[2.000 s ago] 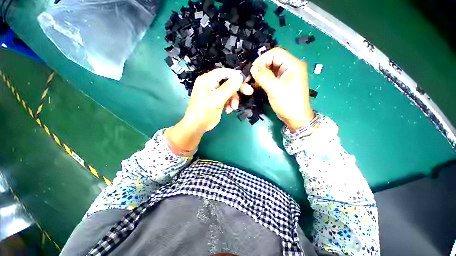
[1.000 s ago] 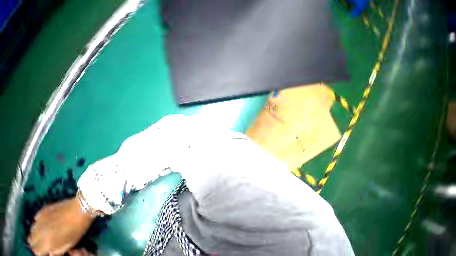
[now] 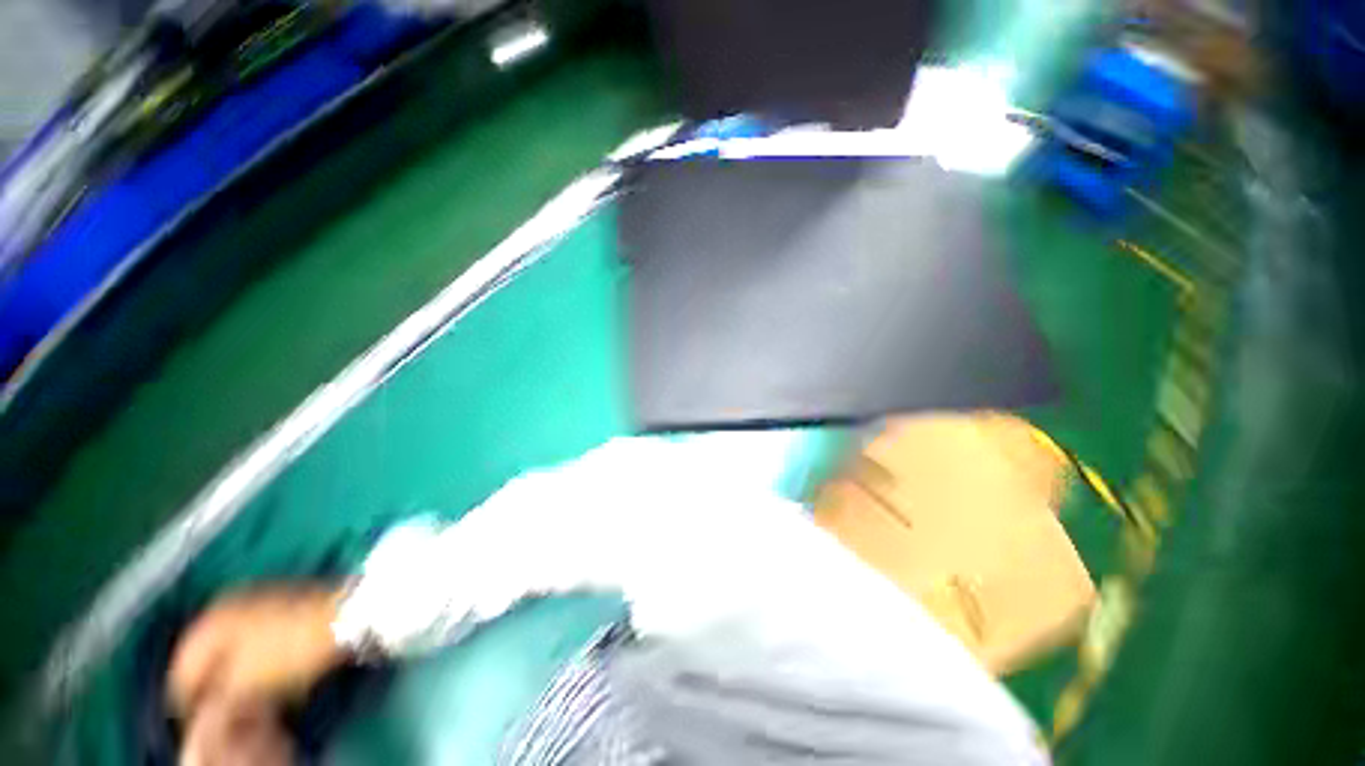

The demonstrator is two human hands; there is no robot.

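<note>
The picture is turned and blurred. My right hand (image 3: pixel 255 644) is at the lower left, above the small black pieces (image 3: pixel 347 703), which show only as a dark smear. Its fingers are too blurred to show whether they hold anything. A second skin-toned patch below it, at the bottom edge, appears to be part of my left hand (image 3: pixel 240 736), cut off and blurred. My right sleeve (image 3: pixel 584 516) runs across the lower middle.
A large dark grey sheet (image 3: pixel 816 292) lies on the green surface (image 3: pixel 494 419). Brown cardboard (image 3: pixel 973 531) is below it. Another dark panel (image 3: pixel 794 53) stands beyond. A white rail (image 3: pixel 389 341) edges the surface. A blue object (image 3: pixel 1115 127) is upper right; blue bins (image 3: pixel 142 225) are upper left.
The view has swung from the heap towards the dark sheet. Since one second ago, the sheet and cardboard sit lower in view, and the far panel and blue bins have appeared.
</note>
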